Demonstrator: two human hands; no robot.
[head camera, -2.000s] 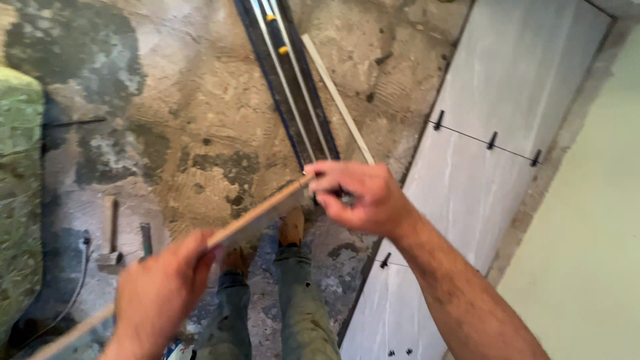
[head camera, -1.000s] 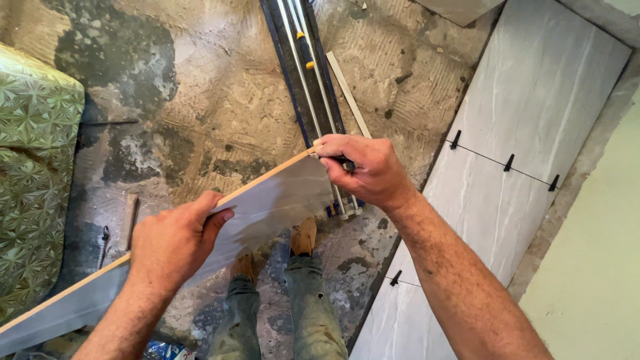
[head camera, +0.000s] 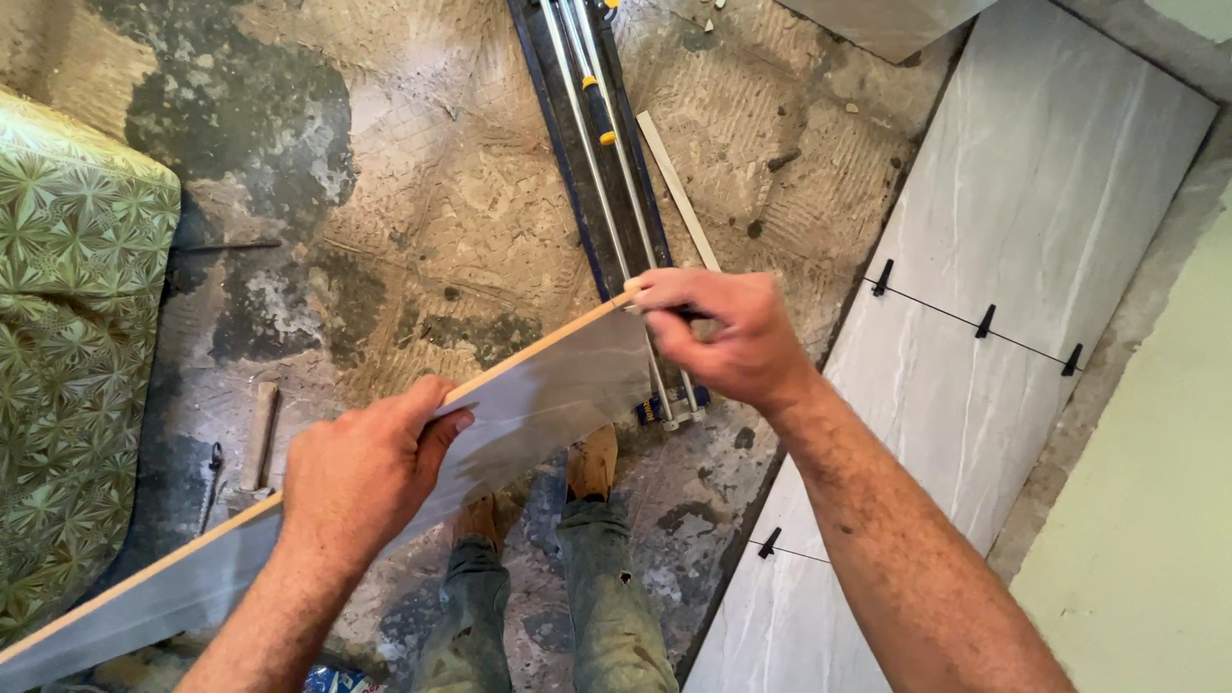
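Observation:
A long grey marbled tile (head camera: 539, 404) stands on edge before me, its tan edge upward, running from the lower left to the centre. My left hand (head camera: 366, 462) grips its top edge near the middle, thumb on the near face. At the tile's far right corner is my right hand (head camera: 722, 327), its fingertips at the corner and a dark, slim object partly hidden in the curled fingers; what it is I cannot tell. Beyond the tile lies a manual tile cutter (head camera: 616, 221) with steel rails and a yellow-and-black handle.
Laid grey tiles (head camera: 1001, 231) with black levelling clips (head camera: 984, 321) run along the right wall. A narrow pale strip (head camera: 679, 192) lies beside the cutter. At left are a hammer (head camera: 260, 433) and a green patterned cover (head camera: 77, 337). My boots (head camera: 592, 462) stand below the tile.
The tile's grey face, barely visible two seconds ago, now shows broadly below its tan edge. Both hands remain at the tile, the right one still at its corner. The view has shifted slightly.

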